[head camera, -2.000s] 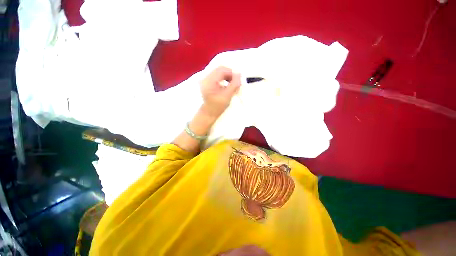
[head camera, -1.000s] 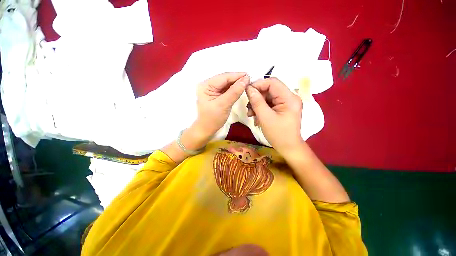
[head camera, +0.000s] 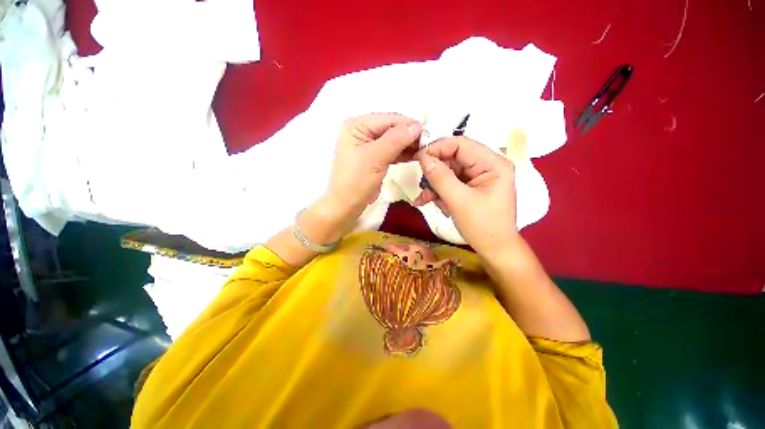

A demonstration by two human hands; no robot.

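Note:
A white garment [head camera: 495, 80] lies on the red table under my hands. My left hand [head camera: 373, 159] and my right hand [head camera: 474, 180] are close together above it, thumbs and index fingertips pinched. Something tiny and pale, perhaps thread, shows at the left fingertips; a needle cannot be made out. A small dark band [head camera: 425, 183] is on my right hand. A small dark label [head camera: 461, 125] lies on the white cloth just beyond my right fingers. Black thread snips [head camera: 604, 99] lie on the red cloth right of the garment.
A larger heap of white garments [head camera: 151, 126] spreads over the left side. A yellow marked strip [head camera: 180, 249] lies along the left table edge. Loose thread ends [head camera: 678, 29] lie on the red-covered table [head camera: 671, 209]. A green floor [head camera: 679, 343] shows at lower right.
Two seconds ago only my left hand was over the garment; my right hand has come in and met it. Since one second ago both hands have barely moved, fingertips slightly apart.

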